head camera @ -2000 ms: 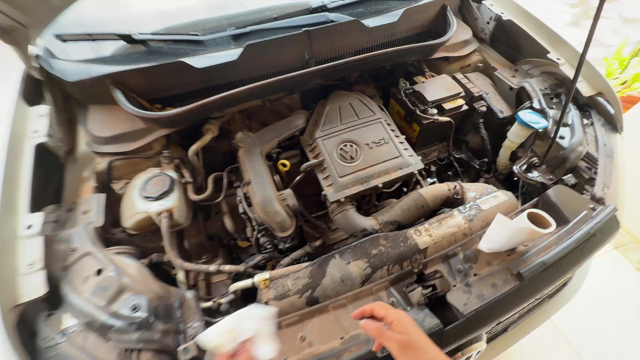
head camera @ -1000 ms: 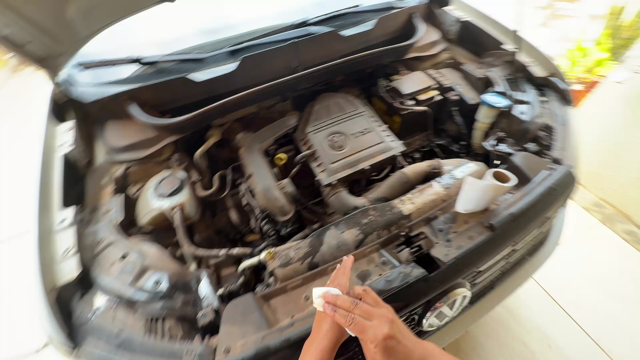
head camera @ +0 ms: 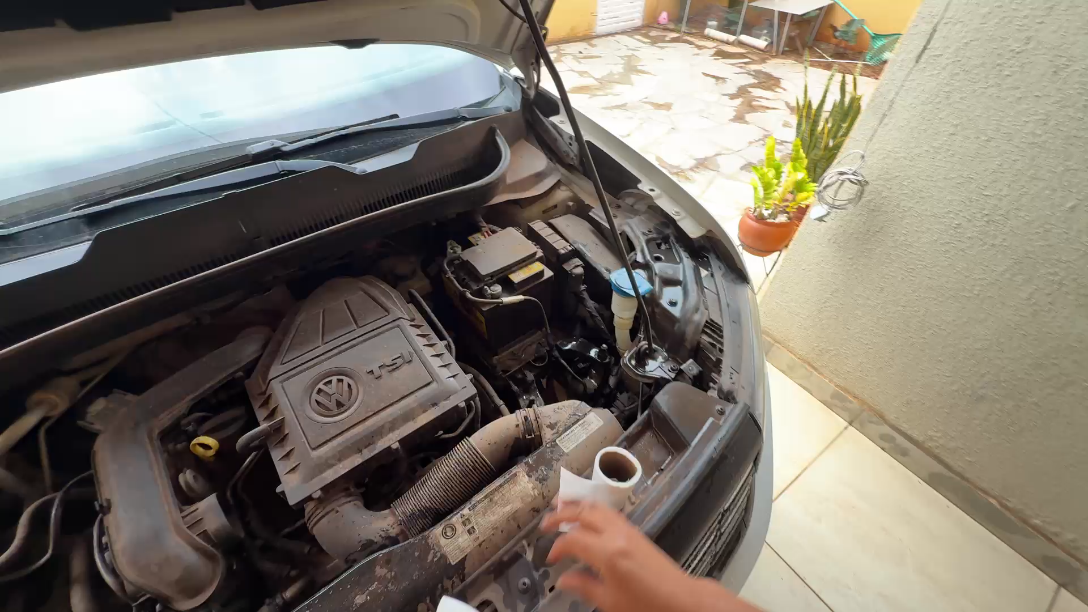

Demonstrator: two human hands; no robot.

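Observation:
My right hand [head camera: 608, 552] is over the front panel of the engine bay, fingers apart, at the loose end of a white paper roll [head camera: 616, 470]. Whether the fingertips touch the paper cannot be told. The roll lies on the front panel beside the corrugated air intake hose [head camera: 446, 483]. My left hand is out of view; a bit of white paper [head camera: 456, 604] shows at the bottom edge. Left of the roll is the dusty Volkswagen engine cover [head camera: 361, 391], with the yellow dipstick handle [head camera: 204, 447] further left.
A black prop rod [head camera: 586, 161] rises from the right side of the bay to the raised hood [head camera: 255, 34]. The battery [head camera: 501, 280] and blue-capped washer filler neck [head camera: 627, 297] stand behind the roll. A textured wall [head camera: 943, 280] and a potted plant [head camera: 765, 231] are at the right.
My hands were together with white paper between them one second ago; now my right hand is apart from the left, at the roll. The view has swung to the right.

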